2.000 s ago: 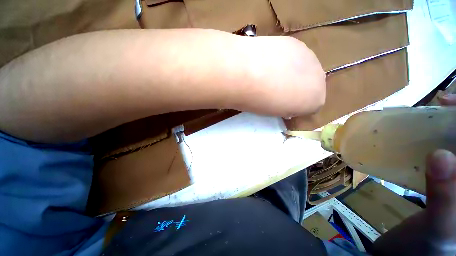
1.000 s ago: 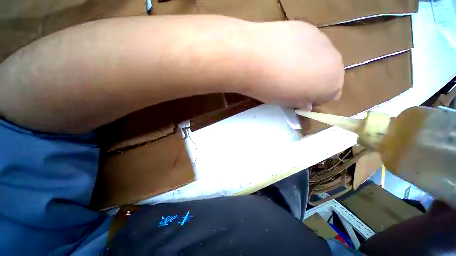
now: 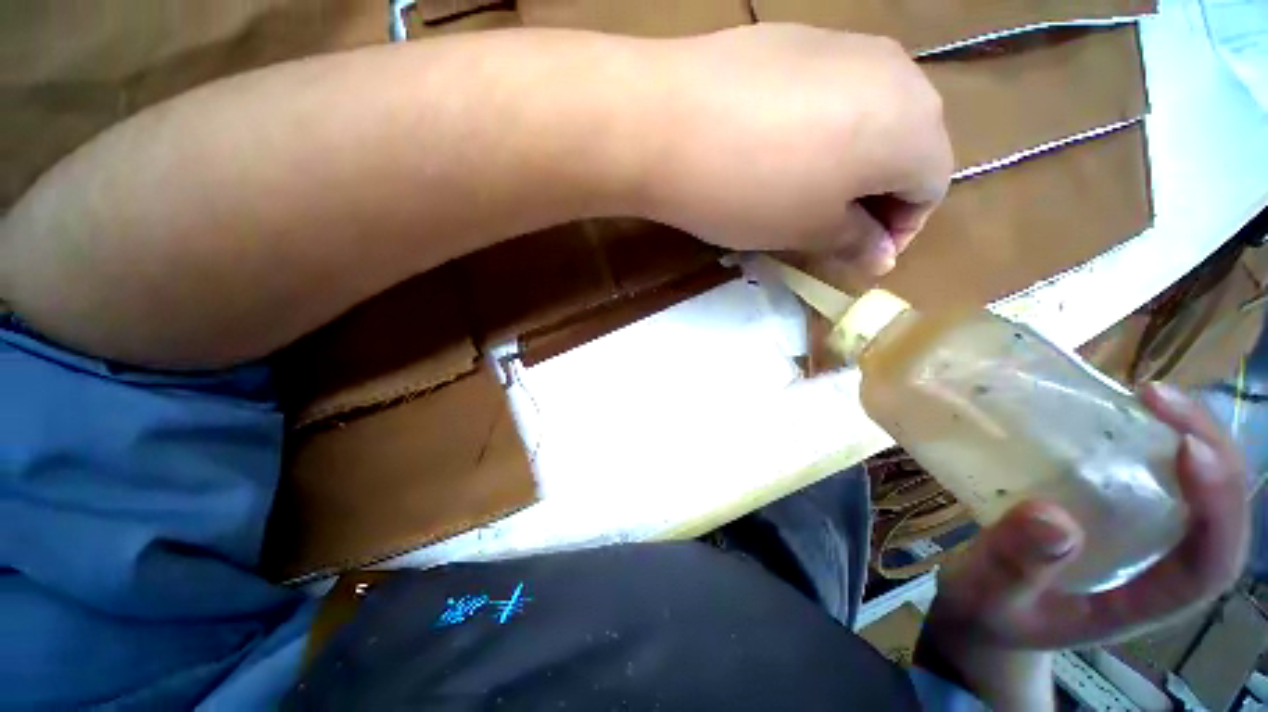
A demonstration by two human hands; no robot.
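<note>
Brown bag body panels [image 3: 410, 480] lie overlapping, with a square corner notch over the white tabletop. My left hand [image 3: 834, 153] reaches over them from the left, back of the hand up. Its fingers are curled and its fingertips are down at the panel by the notch's right side; whether they pinch an edge is hidden. My right hand [image 3: 1112, 570] is shut around the clear glue bottle [image 3: 1036, 431], tilted with its pale nozzle to the upper left. The nozzle tip is at the notch's upper right corner, just below my left hand.
The white table [image 3: 654, 403] has a yellowish front edge running up to the right. More layered panels [image 3: 1043, 104] lie at the upper right. Brown straps [image 3: 918, 522] hang below the table edge. My dark apron [image 3: 584, 640] is close to the table edge.
The bottle has swung to a steeper tilt, and its nozzle tip has moved left and up to the notch corner. My right hand is now in clear view; my left fingertips now show.
</note>
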